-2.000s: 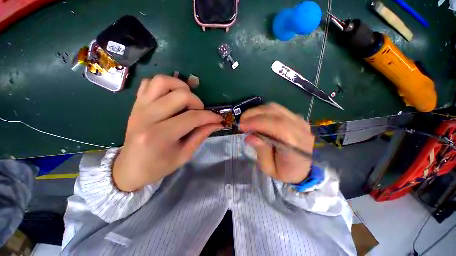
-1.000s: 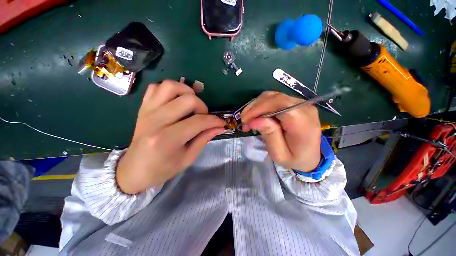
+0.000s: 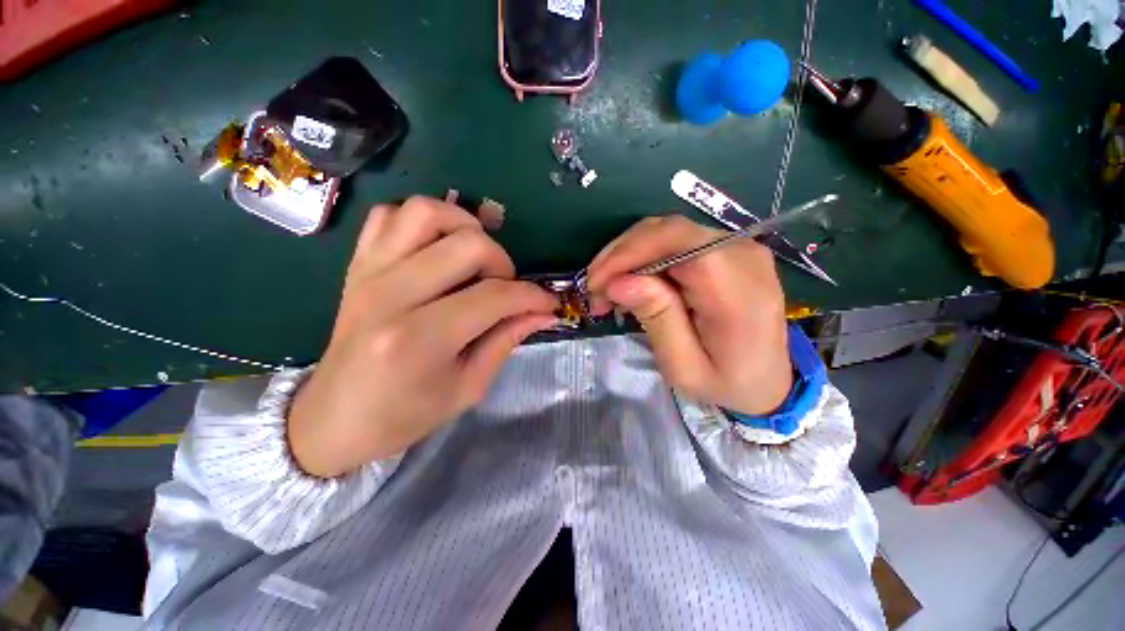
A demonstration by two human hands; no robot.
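Note:
A small opened smartwatch (image 3: 570,286) lies at the bench's near edge, with an orange-gold flex cable (image 3: 571,308) showing between my fingers. My left hand (image 3: 420,327) is on its left side, thumb and index fingertips pinched at the case; they hide much of it. My right hand (image 3: 703,308) is on its right side and holds a thin grey metal rod (image 3: 753,231) like a pen, its free end pointing up and right. The fingertips of my right hand are also at the watch. The rod's working end is hidden by my fingers.
A second opened watch (image 3: 286,203) lies left. A pink-framed watch (image 3: 550,49) lies top centre, above small loose parts (image 3: 569,153). Tweezers (image 3: 740,219), a blue double-bulb object (image 3: 734,81), an orange screwdriver (image 3: 975,191), a tan-handled tool (image 3: 950,80) and a blue rod (image 3: 981,43) lie right.
My right hand has turned, so the rod went from pointing down-right to pointing up-right over the tweezers. The black display piece showing beside my fingers earlier is now mostly hidden. My left hand stays at the watch.

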